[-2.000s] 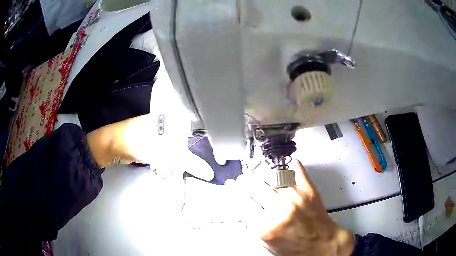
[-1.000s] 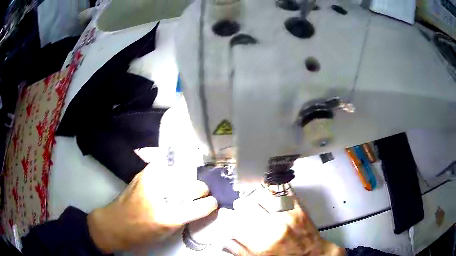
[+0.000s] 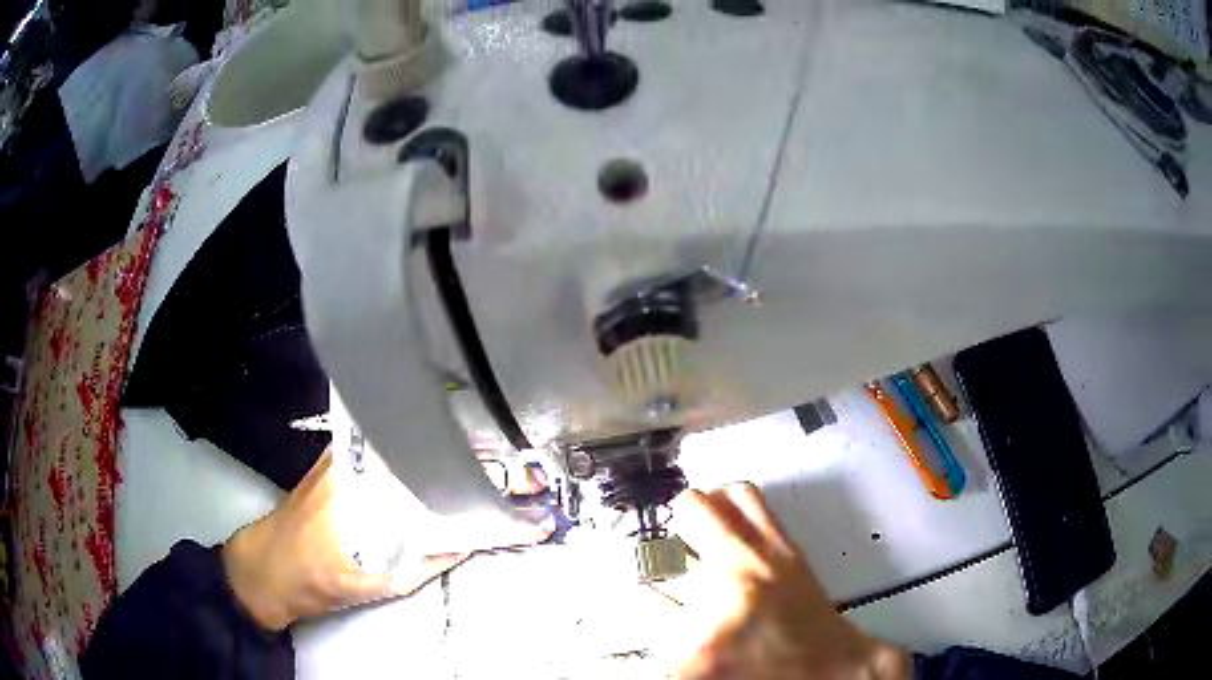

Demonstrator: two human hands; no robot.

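Note:
The white sewing machine head (image 3: 532, 266) fills the upper middle, with a cream ribbed tension dial (image 3: 649, 365). A small bit of purple-blue fabric (image 3: 561, 521) shows in bright glare at the needle area. My left hand (image 3: 319, 545) lies left of the needle, its fingertips reaching the fabric; glare hides most of its fingers and whether they grip. My right hand (image 3: 764, 585) is right of the needle, fingers bent beside the attachment with a pale knob (image 3: 661, 557); glare washes out its left side, so what it touches there is unclear.
Dark fabric pieces (image 3: 253, 359) lie left of the machine, beside brown board with red print (image 3: 73, 452). Orange-and-blue snips (image 3: 920, 432), a thin orange-brown tool (image 3: 937, 393), a small grey plate (image 3: 815, 416) and a black phone (image 3: 1034, 465) lie on the right.
The camera view has shifted, so the machine head appears further left. My left hand has flattened and less purple-blue fabric shows. My right hand's fingers are now more visible beside the pale knob.

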